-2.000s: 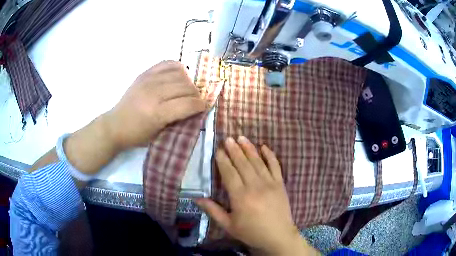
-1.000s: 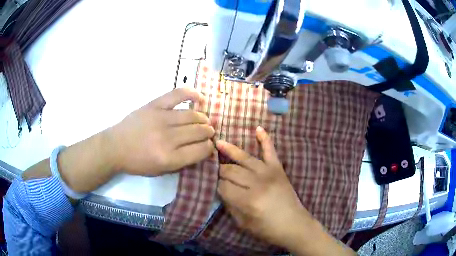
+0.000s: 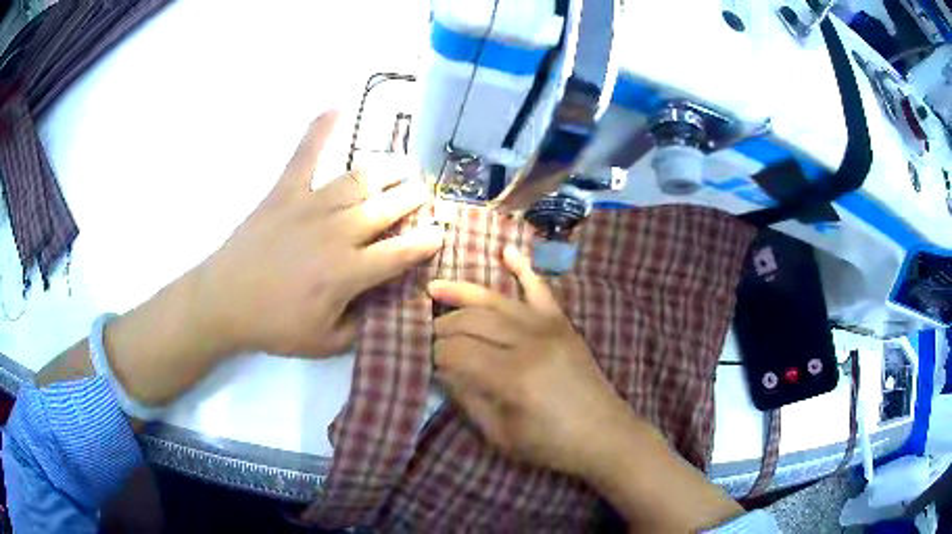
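The red-brown checked garment panel (image 3: 652, 302) lies right of the needle and hangs over the table's front edge. The checked band strip (image 3: 386, 386) runs from near the presser foot (image 3: 442, 193) down over the edge. My left hand (image 3: 298, 256) lies left of the foot, fingers spread, with fingertips pressing on the band's top by the needle. My right hand (image 3: 512, 365) lies on the panel beside the band, its fingertips at the seam line. Whether either hand pinches cloth is hard to tell. The sewing machine head (image 3: 501, 63) stands above.
A smartphone (image 3: 783, 323) with a lit call screen lies right of the panel. A bundle of cut checked strips (image 3: 37, 188) lies at the far left. A bent metal guide (image 3: 360, 120) is left of the foot. The ruler-marked table edge (image 3: 230, 464) runs along the front.
The band, folded back with a white layer showing at first, now lies flat along the panel. My left hand has moved up to the foot and spread its fingers. My right hand moved to the seam.
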